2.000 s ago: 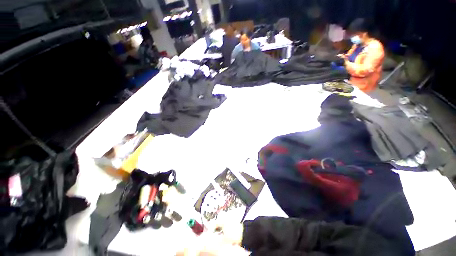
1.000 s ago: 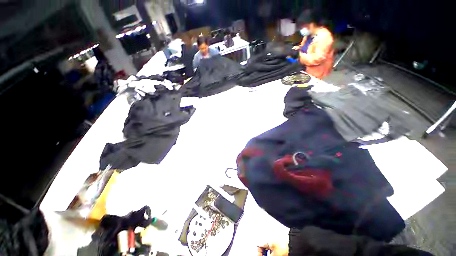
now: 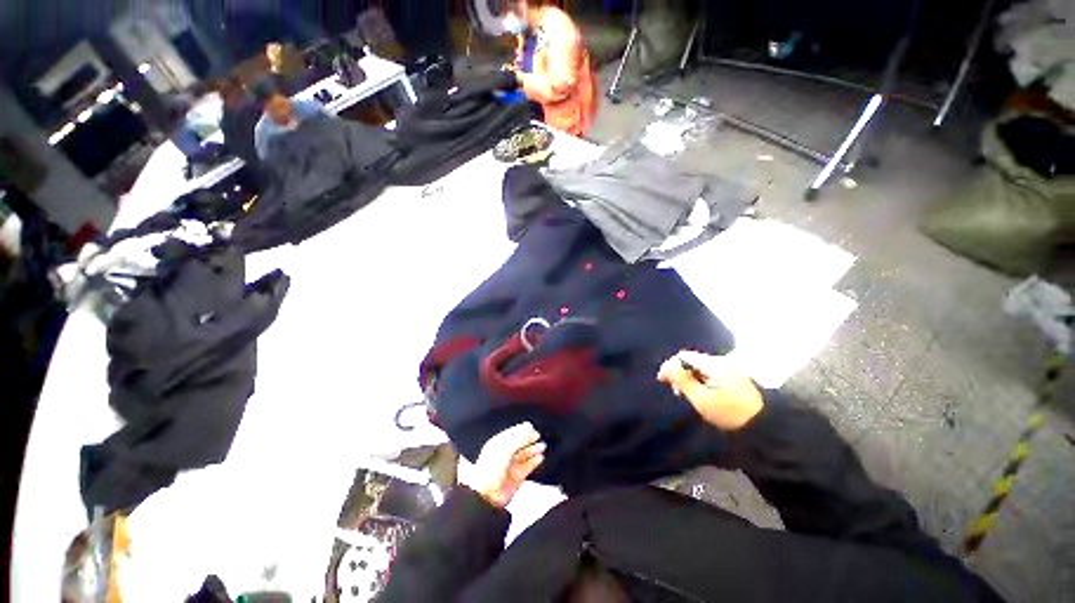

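Observation:
A navy coat [image 3: 660, 324] with small red buttons lies spread in front of me. Its dark red trim [image 3: 548, 379] is bunched around a curved hanger hook [image 3: 535, 333]. My left hand [image 3: 509, 463] is at the coat's near left edge, fingers partly curled; whether it holds anything is unclear. My right hand [image 3: 717, 391] is raised over the coat's right side, with a small dark object [image 3: 696, 372] pinched in the fingers. No needle or thread can be made out.
A tray of small pieces [image 3: 368, 554] with a dark flat rectangle lies left of my left sleeve. Black garments [image 3: 183, 353] lie along the left and far table. A grey garment [image 3: 637, 194] and a round patterned container [image 3: 522, 145] are at the far end, near a person in orange [image 3: 560, 71].
The view has swung right, so table and coat appear further left. My right hand has moved from beside the tray to above the coat's right side. My left hand has come into view.

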